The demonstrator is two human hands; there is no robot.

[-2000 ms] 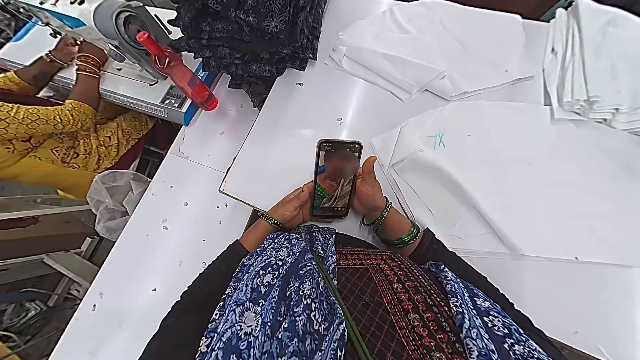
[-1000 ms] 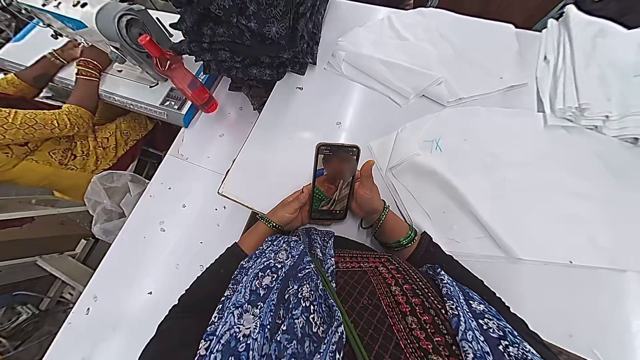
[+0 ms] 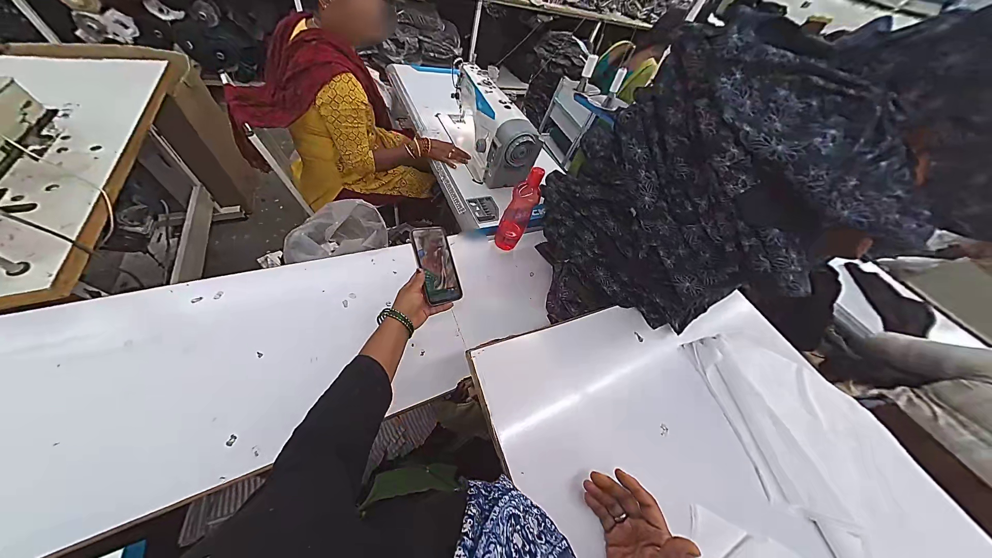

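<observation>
My left hand (image 3: 418, 302) is stretched out ahead over the white table, its fingers around the lower part of a smartphone (image 3: 436, 265). The phone stands tilted up with its lit screen facing me. My right hand (image 3: 632, 515) is at the bottom right, above the nearer white tabletop, palm up with fingers apart and a ring on one finger. It holds nothing. White fabric pieces (image 3: 775, 418) lie just to its right. Green bangles are on my left wrist.
A red bottle (image 3: 519, 209) stands by a sewing machine (image 3: 500, 128), where a person in yellow sits. Dark patterned fabric (image 3: 682, 178) is heaped at the right. A plastic bag (image 3: 335, 230) is beyond the long white table (image 3: 155, 364). Another machine table (image 3: 128, 147) is at far left.
My left hand has carried the phone forward, away from my lap. My right hand has come away from the phone. The view has swung left and up.
</observation>
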